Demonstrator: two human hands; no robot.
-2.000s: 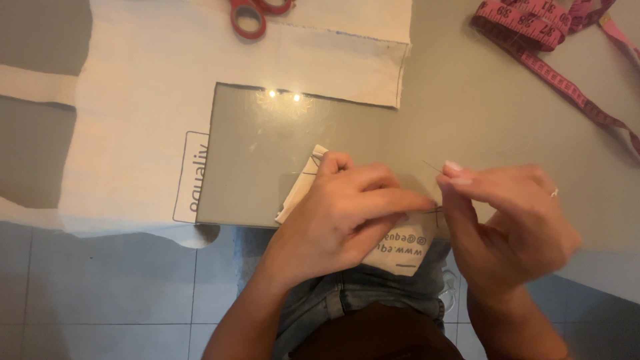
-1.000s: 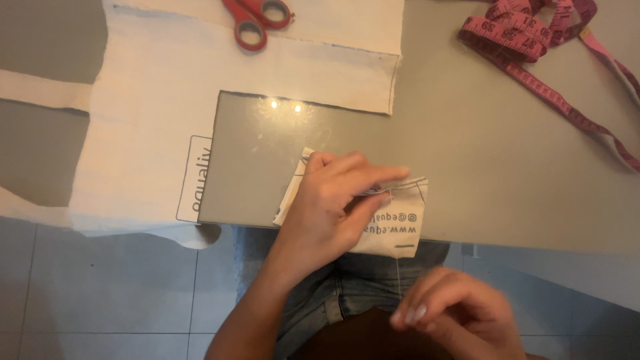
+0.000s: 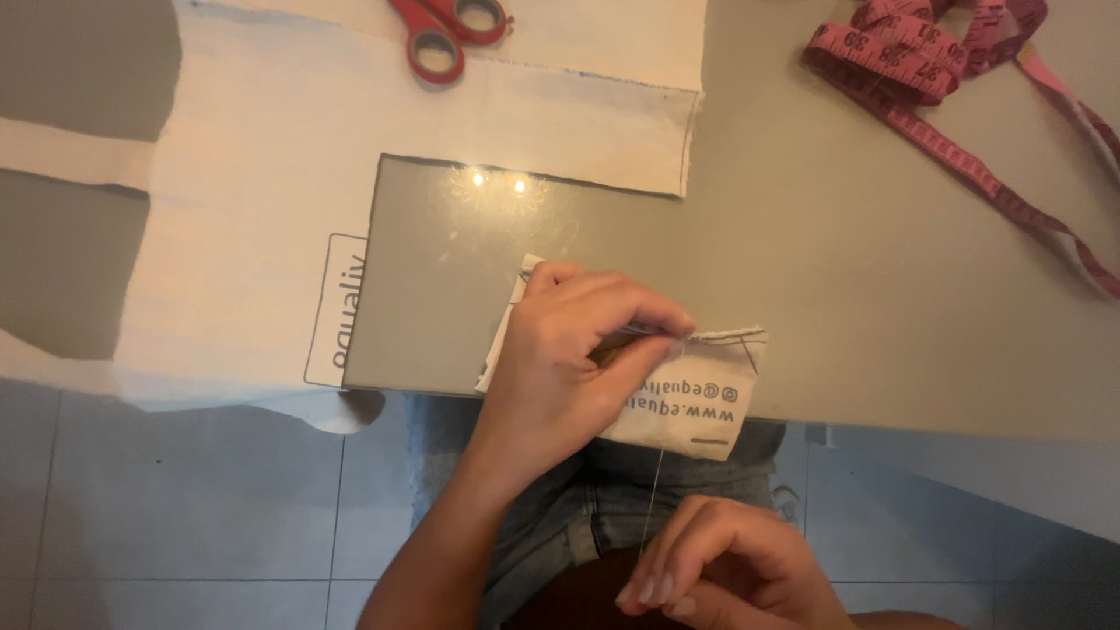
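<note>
My left hand [image 3: 582,350] pinches the upper edge of a folded piece of cream cloth [image 3: 691,394] between thumb and fingertips, at the table's near edge. The cloth bears printed writing and dark pen lines. A thin thread [image 3: 654,499] runs from below the cloth down to my right hand [image 3: 726,560], which is low over my lap. Its fingertips are close together at the end of the thread. Whether a needle is between them cannot be seen.
Red-handled scissors [image 3: 446,39] lie on a large cream cloth [image 3: 254,175] with a cut-out corner, at the upper left. A pink tape measure [image 3: 901,52] lies partly coiled at the upper right of the grey table [image 3: 840,332].
My right hand was at the cloth's upper right edge two seconds ago and is now below it, with the thread stretched between. My left hand keeps hold of the cloth.
</note>
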